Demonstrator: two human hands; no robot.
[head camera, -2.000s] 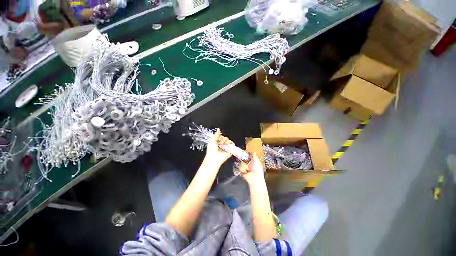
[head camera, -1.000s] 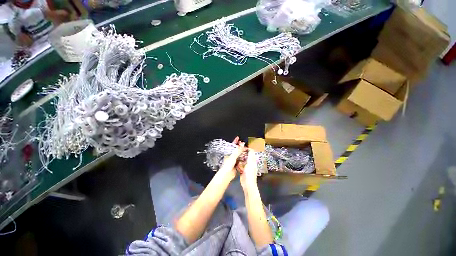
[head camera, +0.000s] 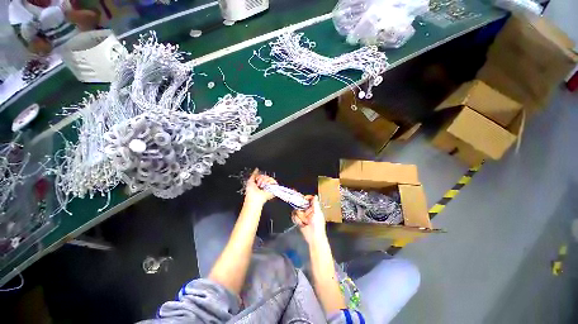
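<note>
My left hand (head camera: 258, 187) grips one end of a white cable bundle (head camera: 286, 195) above my lap. My right hand (head camera: 307, 214) holds the other end, near the open carton. The bundle runs stretched between the hands, sloping down to the right. Thin dark-looking tips fan out beyond my left hand. The fingers hide both gripped parts, and the tips are too blurred to tell apart. The open carton (head camera: 414, 207) beside my right hand holds grey-white cables (head camera: 371, 206).
A large cable pile (head camera: 171, 149) hangs over the edge of the green bench (head camera: 244, 85). A smaller cable bunch (head camera: 323, 61) and a clear plastic bag (head camera: 380, 20) lie farther right. An empty carton (head camera: 475, 130) stands on the floor at right. Another person's hands (head camera: 38, 41) show across the bench.
My hands were close together on the bundle one second ago. They are now apart, with my left hand moved left and up and the bundle stretched between them. The view has shifted slightly.
</note>
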